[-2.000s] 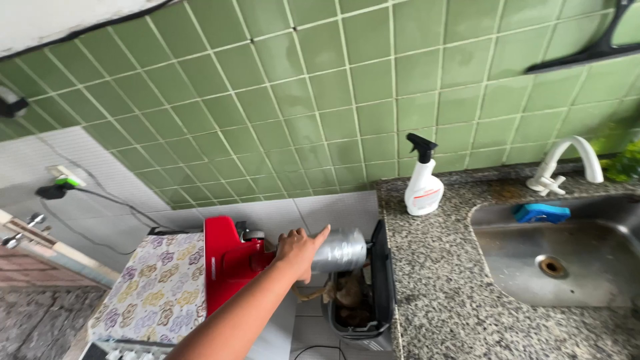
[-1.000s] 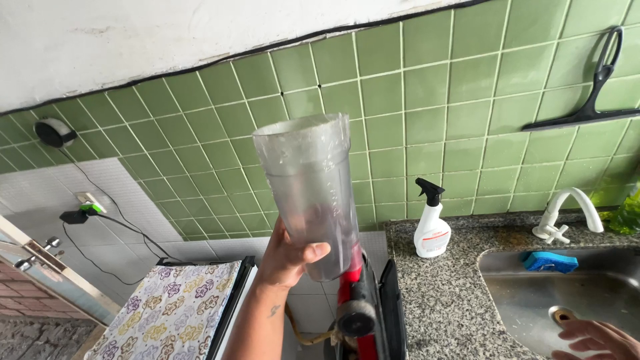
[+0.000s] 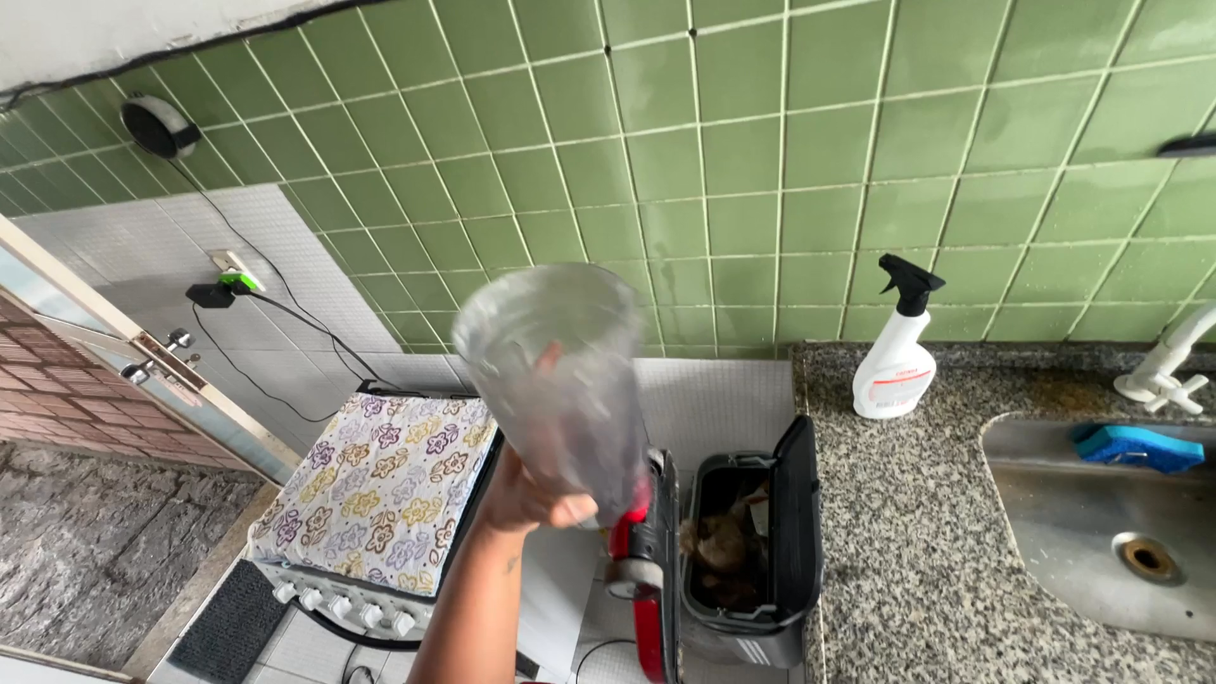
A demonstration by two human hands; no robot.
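My left hand (image 3: 537, 499) grips the lower part of a clear, dusty plastic canister (image 3: 565, 399), whose wide open end points up. Just behind and below it stands a red and black vacuum cleaner part (image 3: 651, 570), partly hidden by the canister. To the right of that, a black trash bin (image 3: 807, 532) has its lid raised and brown, fluffy waste (image 3: 722, 546) inside. My right hand is out of the picture.
A stove (image 3: 380, 608) under a flowered cloth (image 3: 389, 484) is at the left. On the granite counter (image 3: 893, 532) stands a white spray bottle (image 3: 893, 370), left of a steel sink (image 3: 1073, 513) with a blue sponge (image 3: 1140, 446). A power cord (image 3: 313, 323) hangs along the wall.
The canister, lying over the bin two seconds ago, is now held upright left of it. My right hand, over the sink a second ago, has left the view.
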